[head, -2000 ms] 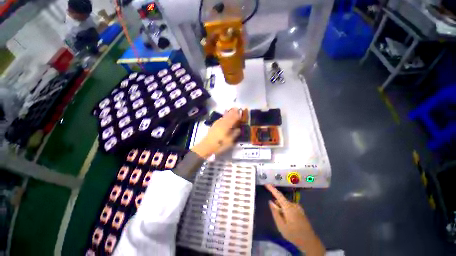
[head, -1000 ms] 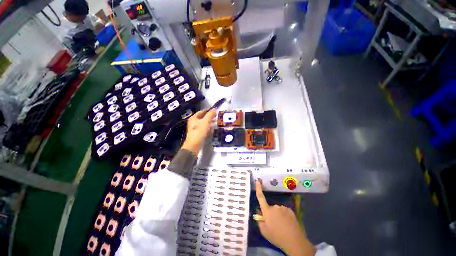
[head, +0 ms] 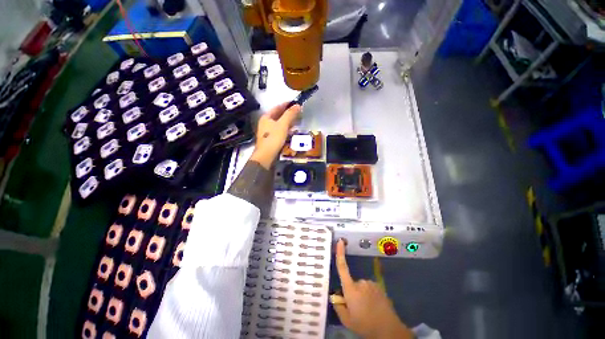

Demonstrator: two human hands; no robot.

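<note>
My left hand (head: 273, 136) holds a small black block (head: 304, 95) between its fingertips, just below the orange press head (head: 298, 59). Below the hand, the fixture nests hold a white square housing (head: 302, 143) at the back left and a black block with a white round centre (head: 300, 177) at the front left. The right nests are a black block (head: 351, 148) and an orange block (head: 349, 180). My right hand (head: 368, 308) points its index finger at a button on the machine's front edge; a cream-yellow stick end shows under its curled fingers. Contact with the button is unclear.
The white small-parts tray (head: 288, 285) lies nearest me. Black blister trays with white housings (head: 156, 126) and pinkish housings (head: 126, 265) lie left. The red emergency stop (head: 389, 247) and green button (head: 412, 247) are front right. Metal fittings (head: 369, 74) lie back right.
My left hand has left the nests and moved up beneath the press head with the black block. My right index finger has moved left to the front panel button. The view has shifted.
</note>
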